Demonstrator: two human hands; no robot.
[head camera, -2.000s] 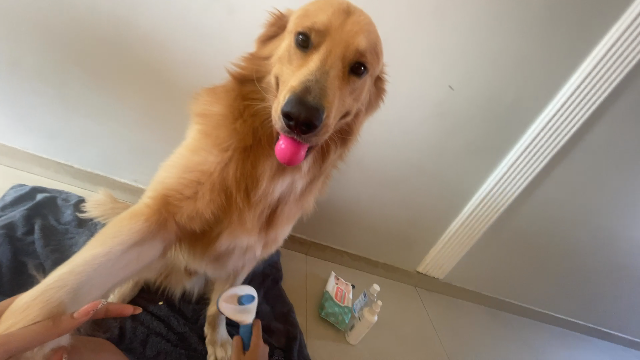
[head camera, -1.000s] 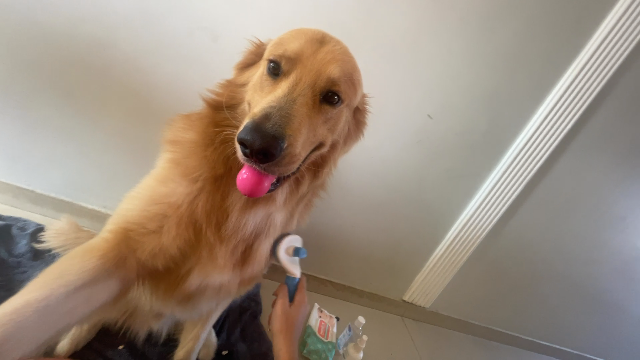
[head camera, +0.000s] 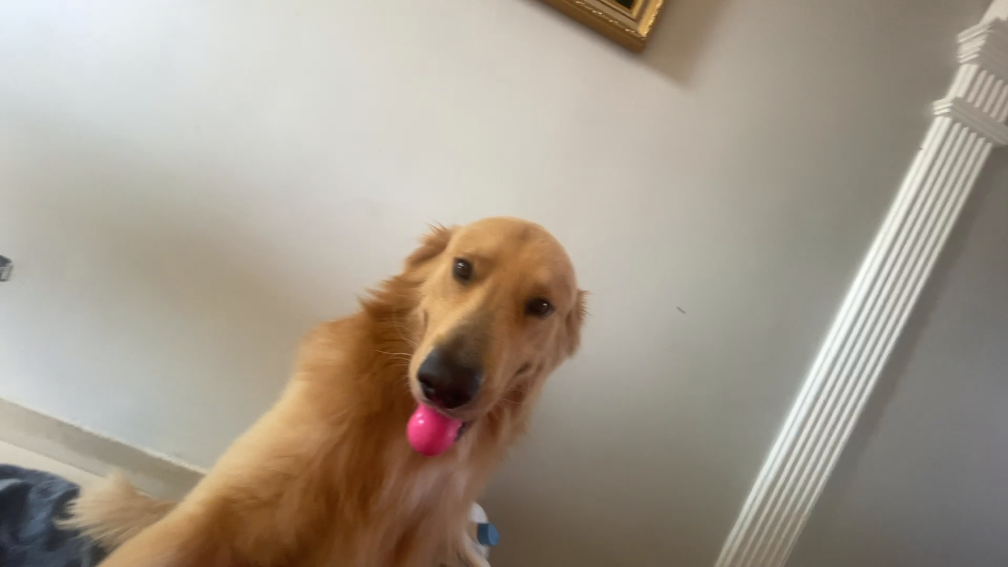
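A golden retriever (head camera: 496, 315) faces me with a pink ball (head camera: 433, 431) in its mouth, its head tilted. At the bottom edge, beside the dog's chest, shows part of a white and blue pet grooming brush (head camera: 482, 534); the rest of it is hidden by the fur or cut off by the frame. Neither of my hands is in view, so what holds the brush cannot be seen. The dog's raised foreleg runs out of view at the lower left.
A dark grey blanket (head camera: 35, 516) lies on the floor at the lower left. Behind the dog is a pale wall (head camera: 236, 157) with a baseboard (head camera: 102, 445), a gold picture frame (head camera: 622, 24) at the top and a white fluted pilaster (head camera: 858, 339) on the right.
The view has tilted up, and the hands, wipes pack and bottles seen earlier are out of frame. Between the earlier frames, the hand with the brush rose from near the paw to the dog's chest side.
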